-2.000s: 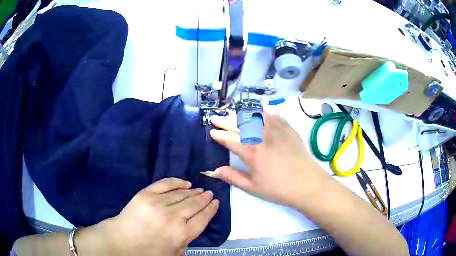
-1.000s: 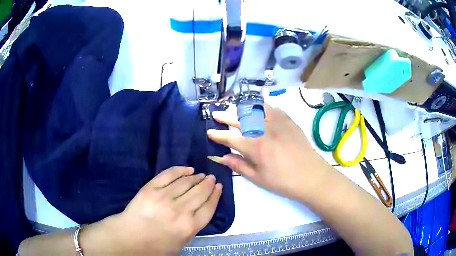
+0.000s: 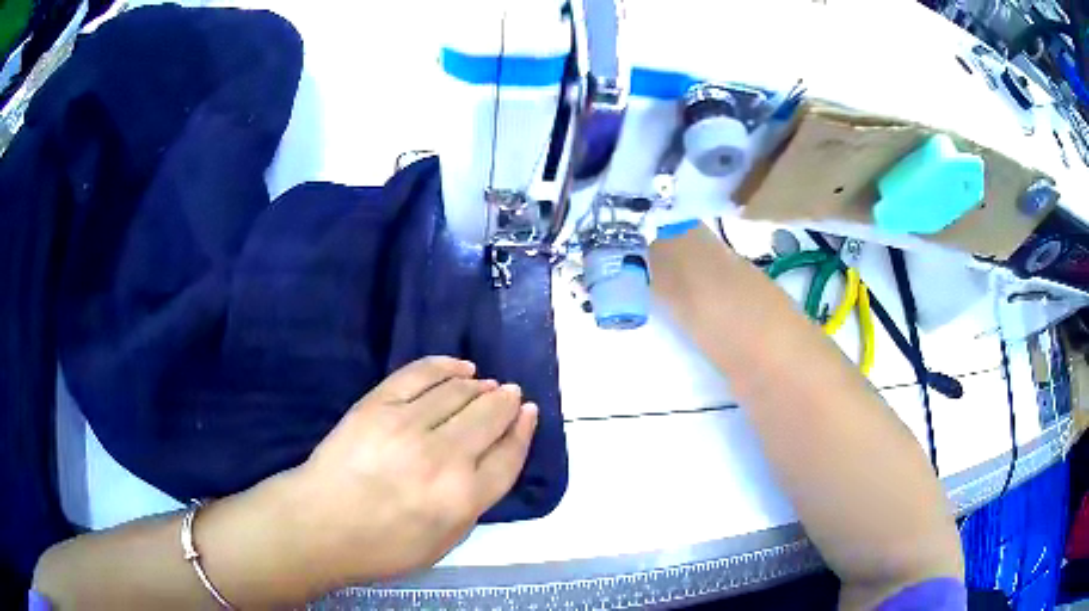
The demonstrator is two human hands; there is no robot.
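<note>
The navy garment (image 3: 322, 310) covers the left of the table, and its doubled edge runs under the presser foot (image 3: 504, 265). My left hand (image 3: 436, 460) lies flat on the cloth near its front right corner, fingers extended, thumb not seen. My right forearm reaches forward past the grey-blue knob (image 3: 619, 292). Of my right hand (image 3: 683, 245) only the part near the wrist shows, right of the knob; its fingers are hidden behind the machine parts.
Green and yellow scissors (image 3: 862, 322) lie right of my right forearm, partly covered by it. A thin black tool (image 3: 890, 316) lies beside them. The machine arm bears brown cardboard with a mint-green piece (image 3: 931, 185). A measuring tape (image 3: 705, 568) runs along the front table edge.
My right hand has left the cloth edge and moved forward and right, behind the knob. The cloth has shifted slightly away from me under the foot. My left hand has moved slightly forward with it.
</note>
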